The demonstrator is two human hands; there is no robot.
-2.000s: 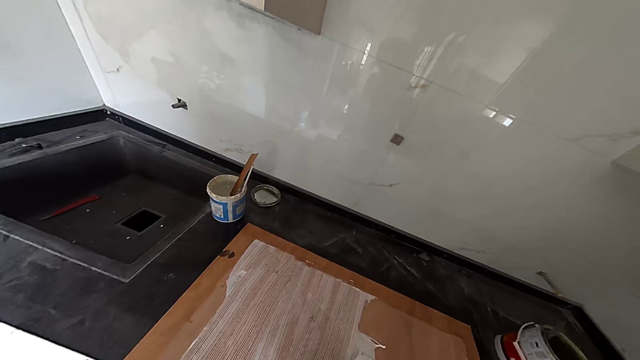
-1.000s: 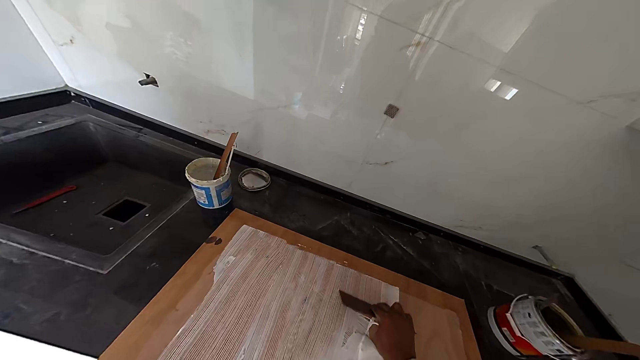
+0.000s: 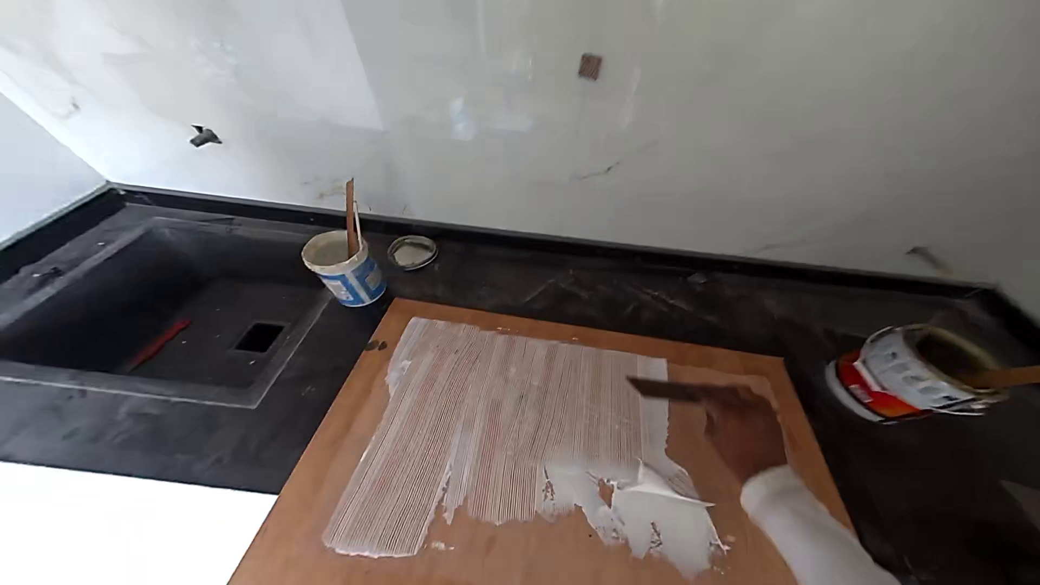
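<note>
My right hand (image 3: pixel 743 426), in a white sleeve, grips a flat dark spreader (image 3: pixel 666 389) over the right part of a brown wooden board (image 3: pixel 504 561). White adhesive (image 3: pixel 520 414), combed into fine parallel ridges, covers much of the board. Near the board's lower right, a smoother white patch with torn edges lies around a thin, pale flap or blade (image 3: pixel 662 485), whose kind I cannot tell. My left hand cannot be made out.
Behind the board stand a white and blue tub (image 3: pixel 351 280) with a wooden stick and a round lid (image 3: pixel 413 253). To the left is a black sink (image 3: pixel 244 309) with a red tool (image 3: pixel 161 343) inside. An open, tilted can (image 3: pixel 914 378) sits right on the black countertop (image 3: pixel 154 435).
My right hand with the spreader, out of view two seconds ago, came in by one second ago and is over the board's right side. The view has turned.
</note>
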